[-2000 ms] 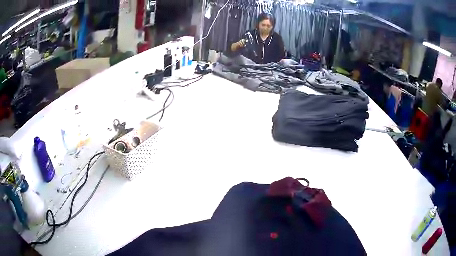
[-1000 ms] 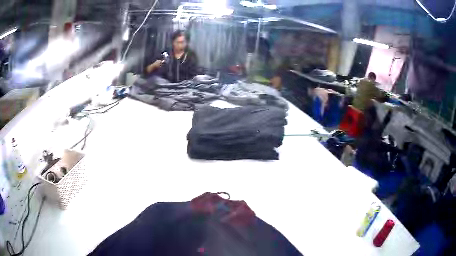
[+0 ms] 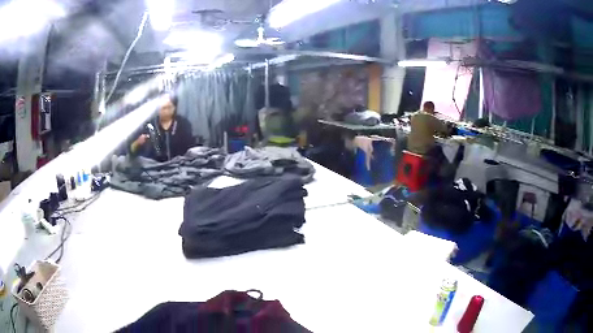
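A dark coat [image 3: 175, 316] with a dark red collar [image 3: 240, 312] shows at the bottom edge, mostly cut off by the frame. A small dark hanger hook [image 3: 254, 294] curves up above the collar. The coat's front and buttons are out of view. Neither of my hands is in the picture.
A black folded garment stack [image 3: 244, 218] lies mid-table. Grey garments [image 3: 169, 170] are heaped beyond it, with a person behind. A white basket [image 3: 40, 294] is at left. A green-yellow can [image 3: 443, 302] and red cylinder [image 3: 471, 314] lie at right. Another person sits far right.
The view has turned right and tilted up, so the table things sit further left and the coat lower, with less of it showing. The coat's button has left the view.
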